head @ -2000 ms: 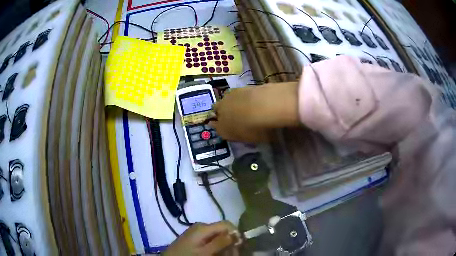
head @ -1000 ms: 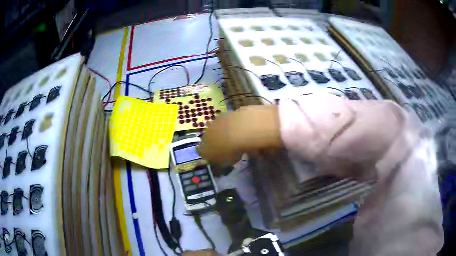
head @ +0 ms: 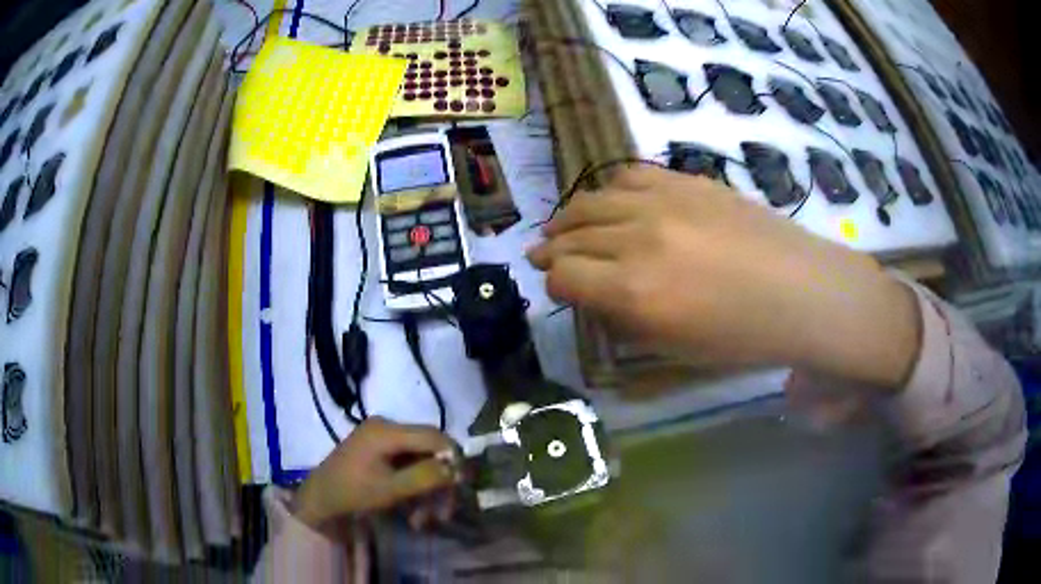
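My left hand (head: 382, 473) is at the bottom, its fingertips closed together beside the arm of the silvery square test fixture (head: 556, 448); a small pale thing shows at the fingertips, too small to name. My right hand (head: 639, 257) is over the near left corner of the right foam tray stack, fingers bent together around a thin black lead wire (head: 567, 196), as far as the blur shows. The white handheld meter (head: 420, 217) lies behind the fixture, its display without readable digits. A black round part (head: 489, 299) is between meter and fixture.
Stacked foam trays with black fans stand left (head: 143, 262) and right (head: 788, 108). A yellow dot label sheet (head: 314, 114) and a maroon dot sheet (head: 457, 74) lie behind the meter. A small dark box (head: 484, 180) is right of it, a coiled cable (head: 325, 308) left.
The view shifted. My right hand left the meter and dark box for the right tray stack's corner. My left hand shows more fully beside the fixture. The meter's earlier number no longer shows.
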